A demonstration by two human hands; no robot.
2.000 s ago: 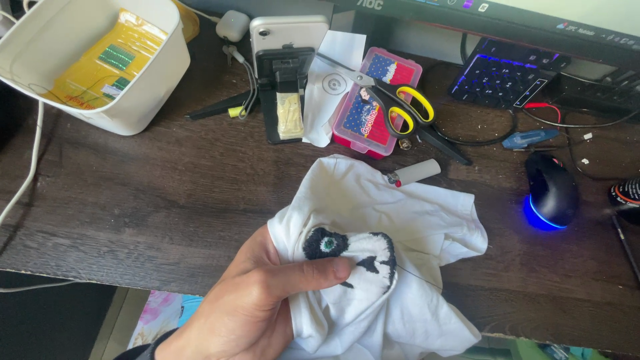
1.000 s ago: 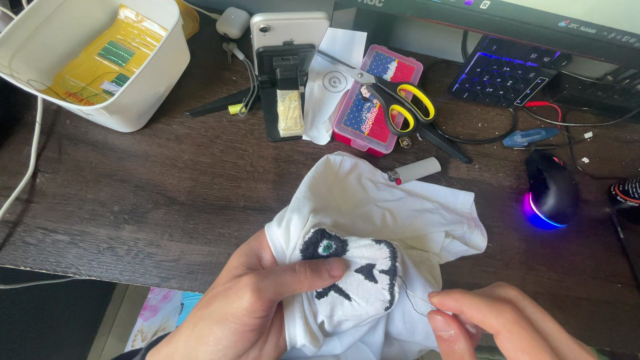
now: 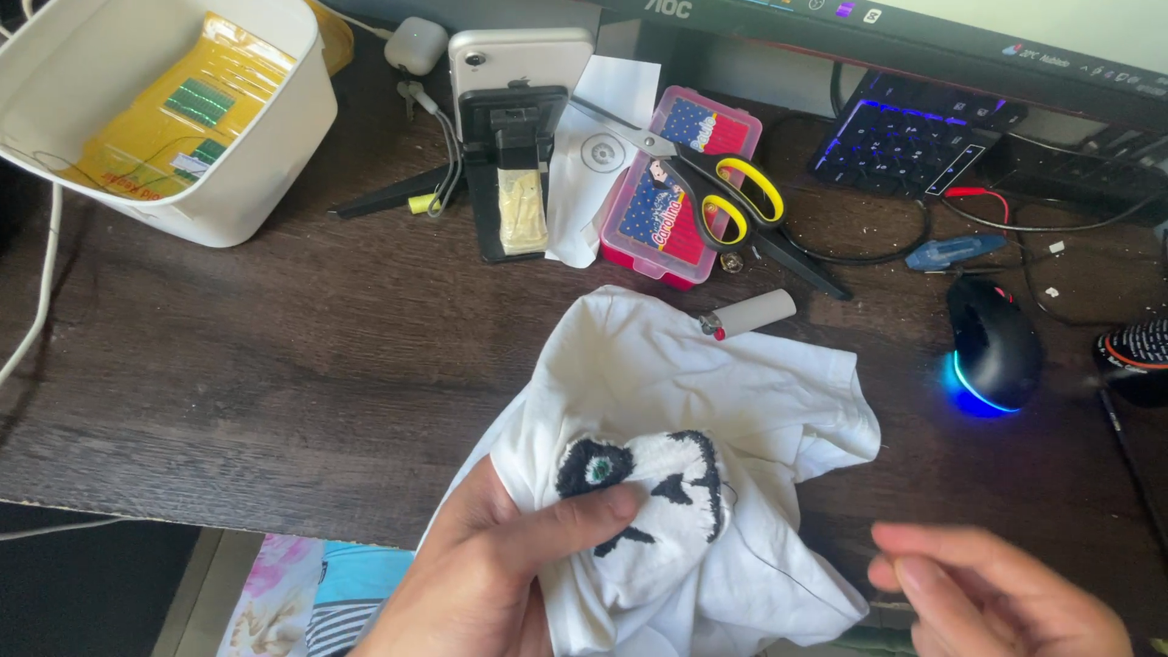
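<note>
My left hand (image 3: 511, 557) grips a white cloth garment (image 3: 639, 365), its thumb pressed on an embroidered patch (image 3: 675, 525) in black and white with a green eye. A dark thread (image 3: 785, 570) runs from the patch's right edge across the cloth toward my right hand (image 3: 976, 584). That hand is off to the right of the cloth, thumb and index finger pinched together. The thread's far end, and whether a needle is between the fingertips, cannot be made out.
Behind the cloth lie a white lighter (image 3: 753, 315), scissors (image 3: 721, 192) on a pink plastic box (image 3: 620, 251) and a phone (image 3: 520, 59) on a stand. A white bin (image 3: 265, 173) stands at left, a mouse (image 3: 995, 347) at right, near a keyboard (image 3: 885, 137).
My right hand, out of view at first, came in close to the patch and has since moved away to the right. The left hand still holds the cloth.
</note>
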